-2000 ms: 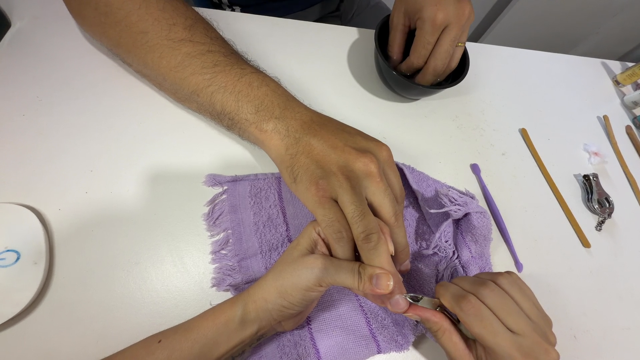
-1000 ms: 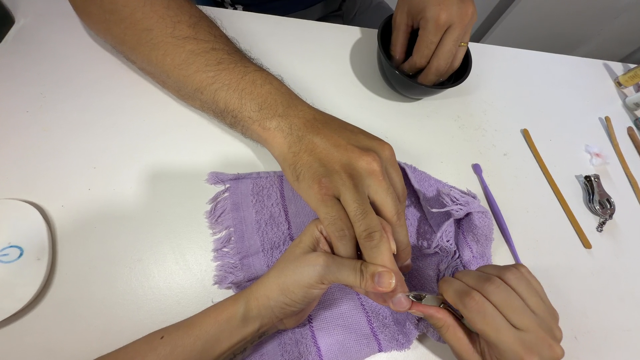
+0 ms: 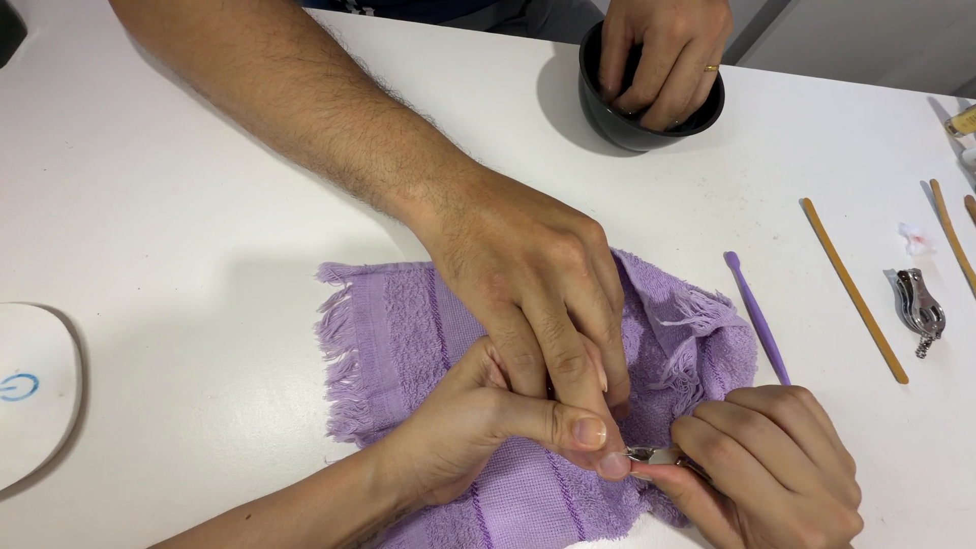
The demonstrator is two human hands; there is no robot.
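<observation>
My left hand (image 3: 488, 427) grips one finger of another person's hand (image 3: 534, 267), with my thumb on top near its tip. My right hand (image 3: 770, 457) holds metal cuticle nippers (image 3: 654, 455), whose jaws touch the side of that finger's nail; the handles are mostly hidden in my palm. Under the hands lies a fringed purple towel (image 3: 396, 328). The person's other hand (image 3: 667, 57), with a ring, dips its fingers into a black bowl (image 3: 637, 136). Just beyond my right hand lies a purple plastic cuticle pusher (image 3: 756, 320), its lower end hidden.
Right of the pusher lie a wooden stick (image 3: 854, 290), a metal nail clipper (image 3: 921, 305), a stained cotton scrap (image 3: 915, 239) and another wooden stick (image 3: 953, 232). A small bottle (image 3: 962, 122) stands at the right edge. A white rounded device (image 3: 38, 427) is at the far left.
</observation>
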